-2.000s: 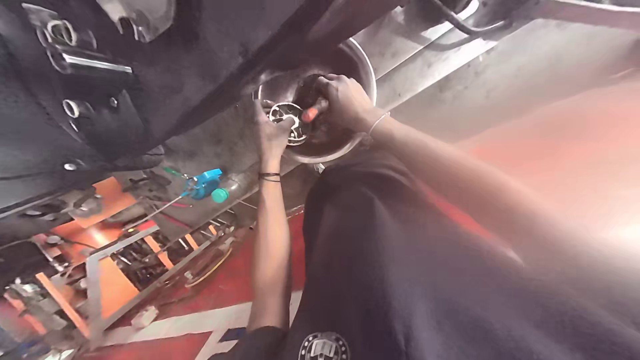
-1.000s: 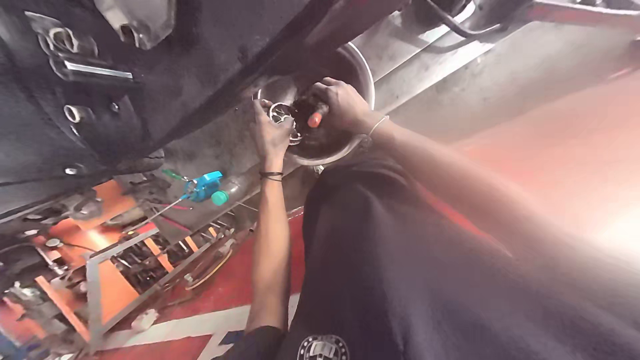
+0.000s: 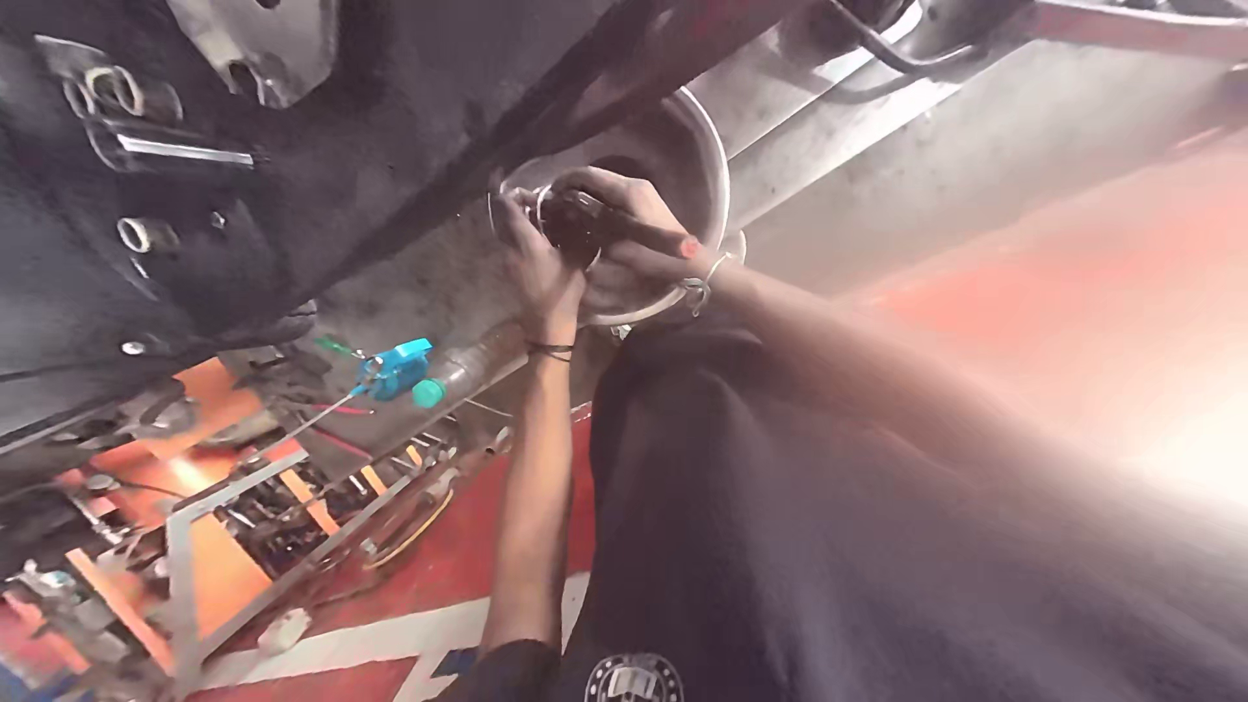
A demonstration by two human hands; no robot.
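Over a round metal basin [image 3: 720,171], my left hand [image 3: 541,263] grips a dark, round metal part with a shiny ring [image 3: 542,210]; its exact kind cannot be told. My right hand [image 3: 634,229] is beside it at the right, closed around a dark tool or brush with a reddish handle end [image 3: 689,247]. The tool's far end meets the dark part between my hands, where my fingers hide much of both. The basin's lower left is behind my hands.
A dark vehicle underbody [image 3: 390,127] hangs over the upper left. Lower left are a blue spray-gun-like tool [image 3: 395,370], a clear plastic bottle with a green cap [image 3: 427,393], and a metal-framed tray of tools [image 3: 183,556]. Red and white floor lies below.
My right hand has turned and moved left against my left hand. The reddish handle end, earlier pointing down near the fingers, now shows close to my right wrist. My left hand has stayed nearly in place.
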